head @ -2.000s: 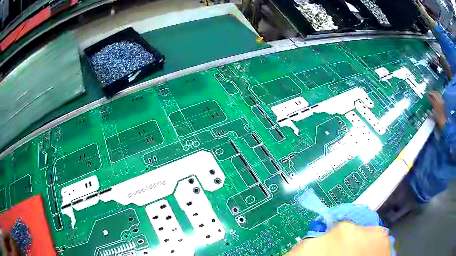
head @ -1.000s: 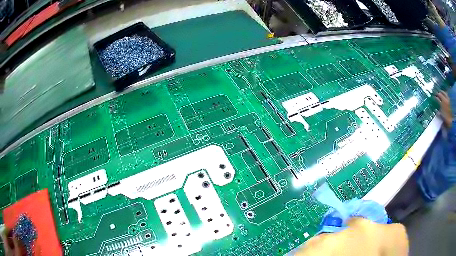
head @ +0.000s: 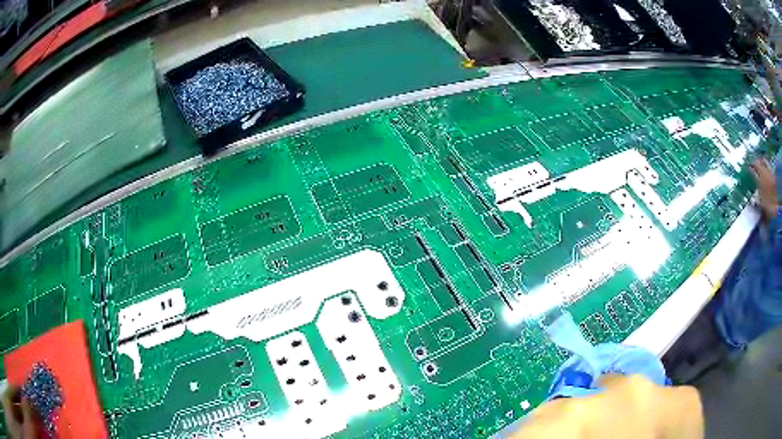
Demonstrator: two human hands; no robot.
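A large green circuit board with white areas and dark holes spreads across the view. At the lower left a red pad lies over the board and carries a heap of small blue-grey metal parts. My left hand is at the pad's left side beside the heap, mostly cut off by the frame; its grip is unclear. My right hand is over the board's near edge at the bottom, blurred and cut off, with a blue band and loose end beside it. Its fingertips are not visible.
A black bin of small metal bits stands behind the board, beside a pale green slab. Black trays are at the upper right. Another person's hand and blue sleeve are at the right edge.
The view has shifted slightly, so the board appears further right. The red pad shows more fully, with fingers beside its heap. My right hand has stayed near the board's near edge.
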